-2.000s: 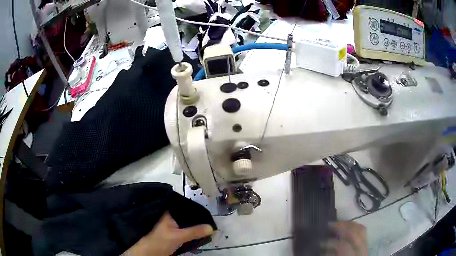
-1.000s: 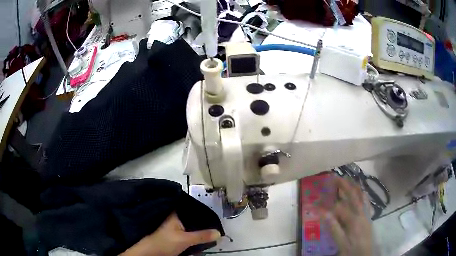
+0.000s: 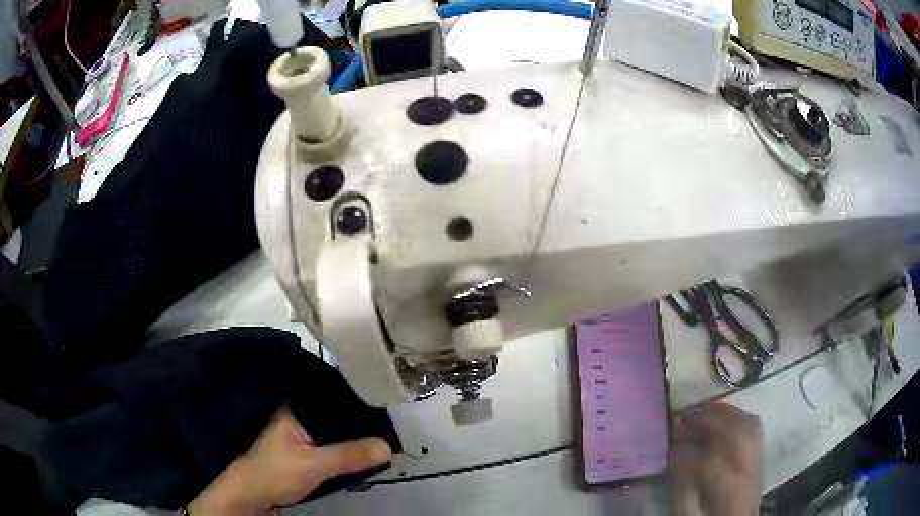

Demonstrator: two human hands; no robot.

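Note:
A smartphone [image 3: 621,403] with a lit pinkish-purple screen lies on the machine bed, right of the needle area. My right hand [image 3: 716,454] is at the phone's lower right edge, blurred and cut off by the bottom edge; its fingers cannot be made out. My left hand [image 3: 293,459] grips the edge of a smooth dark garment piece [image 3: 202,403], thumb on top, at the lower left. The sewing machine head [image 3: 444,232] spans the view. Its needle area is mostly hidden behind the head.
Fabric shears [image 3: 734,333] lie right of the phone. A black textured fabric heap [image 3: 161,191] lies behind and left. A white box [image 3: 668,40] and a control panel [image 3: 807,30] stand at the upper right. A pink object [image 3: 105,101] is at the upper left.
The view has moved closer to the machine. My right hand has moved off the phone screen to its lower right, and the screen now shows a pinkish list. My left hand keeps its hold.

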